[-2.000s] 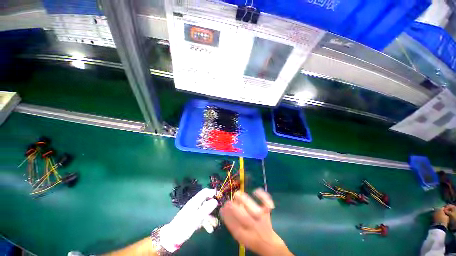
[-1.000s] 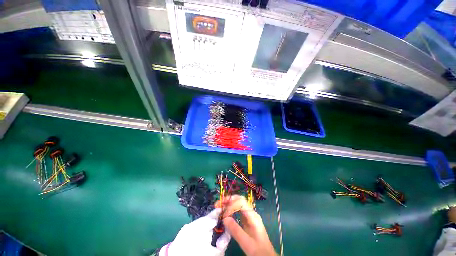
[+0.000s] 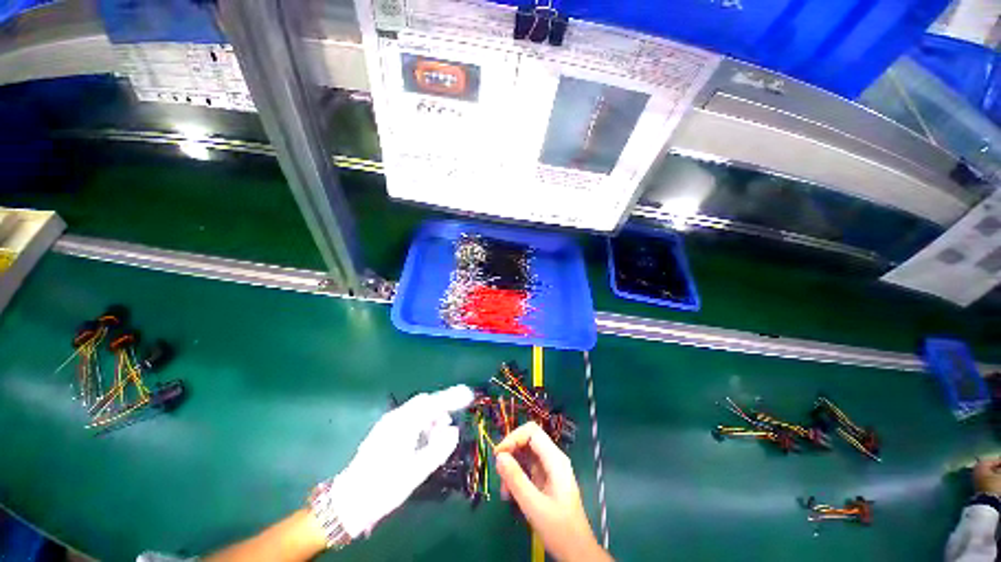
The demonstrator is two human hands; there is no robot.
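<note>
My left hand [image 3: 397, 459], in a white glove, is over the left side of the work pile, thumb and forefinger apart, with nothing visible between them. My bare right hand [image 3: 540, 483] is right of it, thumb and forefinger close together at a yellow wire [image 3: 486, 433]; whether they grip it is unclear. Harness subassemblies [image 3: 507, 415] with black connectors and red, orange and yellow wires lie beyond and between the hands. A heap of small black parts [image 3: 448, 479] is partly hidden by the glove. The large blue tray [image 3: 569, 288] behind holds red and black terminated wires.
A small blue tray [image 3: 689, 288] is right of the large one. Harness piles lie at left [image 3: 123, 368] and right [image 3: 785, 426]. An instruction sheet [image 3: 472, 165] hangs above the large tray. A metal post [image 3: 296, 154] stands left. Another person's hand [image 3: 988, 474] is far right.
My hands have moved apart. The black connector held between them a second ago no longer shows in my glove, which now covers much of the black heap.
</note>
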